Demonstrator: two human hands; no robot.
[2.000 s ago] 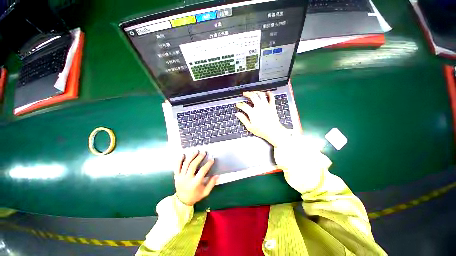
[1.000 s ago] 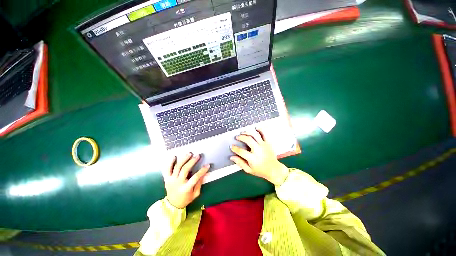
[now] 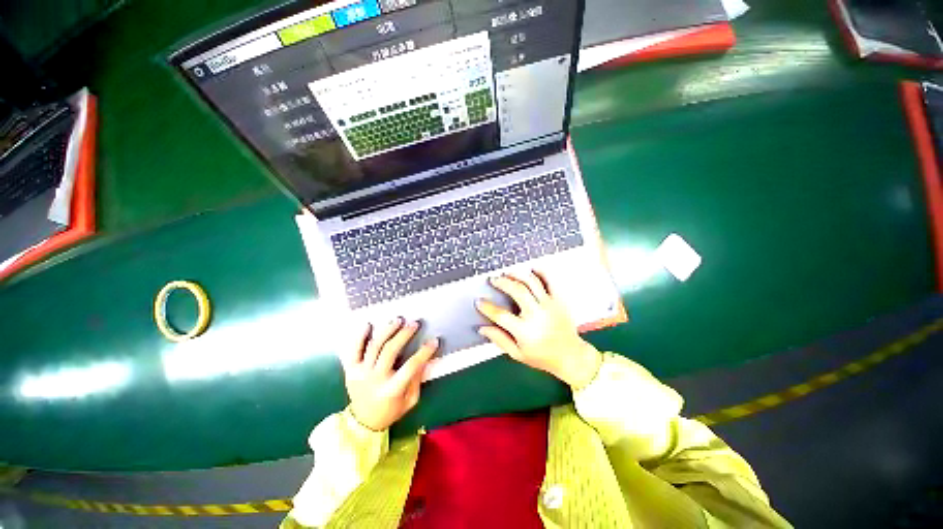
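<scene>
An open silver-grey laptop (image 3: 595, 271) lies on a white sheet and an orange-red tray directly in front of me. Its screen (image 3: 248, 124) shows a dark menu with yellow and blue tabs and a keyboard test window (image 3: 414, 103) with green keys. The dark keyboard (image 3: 455, 236) is uncovered. My left hand (image 3: 385, 374) rests with fingers spread on the left of the palm rest, by the touchpad (image 3: 450, 310). My right hand (image 3: 538, 325) rests with fingers spread at the touchpad's right side. Both hands hold nothing.
A yellow tape roll (image 3: 182, 310) lies left on the green bench (image 3: 744, 186). A small white block (image 3: 678, 257) lies right of the laptop. Other laptops on orange-red trays stand at the left edge (image 3: 41, 176), at the back (image 3: 651, 16) and at the right edge.
My right hand has moved from the keyboard down to the touchpad area. A small blue part at the right of the test screen has gone. The view has shifted.
</scene>
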